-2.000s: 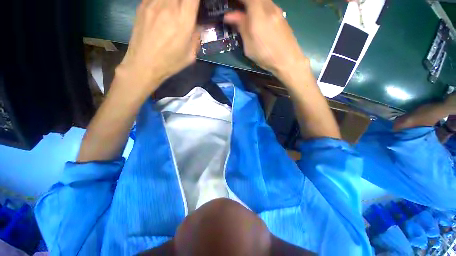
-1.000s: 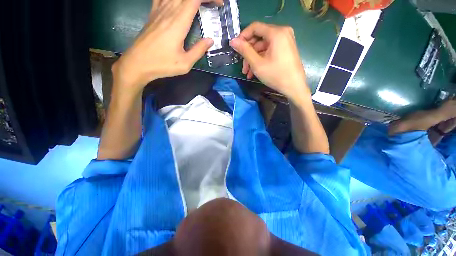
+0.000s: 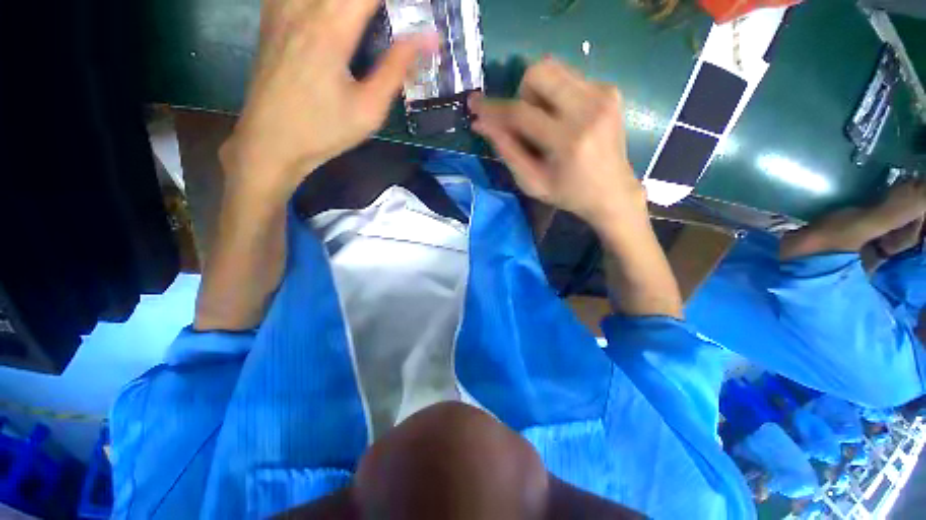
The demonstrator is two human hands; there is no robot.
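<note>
An open phone mid-frame assembly [image 3: 459,46] lies on the green bench at the top centre. Its bright silver battery bay shows, with a narrow black piece [image 3: 437,119] at the end nearest me. The far end is cut off by the picture's top edge. My left hand [image 3: 320,91] is at the phone's left side, fingers spread, its thumb over the silver bay; its upper fingers leave the picture. My right hand [image 3: 569,137] is at the phone's lower right corner, thumb and forefinger close together at the edge. Whether they pinch anything is too small to tell.
A white card with two black rectangles [image 3: 667,193] lies right of my right hand, beside a red-orange bin [image 3: 733,8] with tan strips near it. Another phone part [image 3: 871,107] lies farther right. Black trays [image 3: 81,152] stand at left. Another person's arm [image 3: 853,229] is at right.
The dark block with pale printing seen over the phone earlier is gone, uncovering the silver bay. My right hand has come down to the phone's lower right corner. My left thumb has moved up slightly.
</note>
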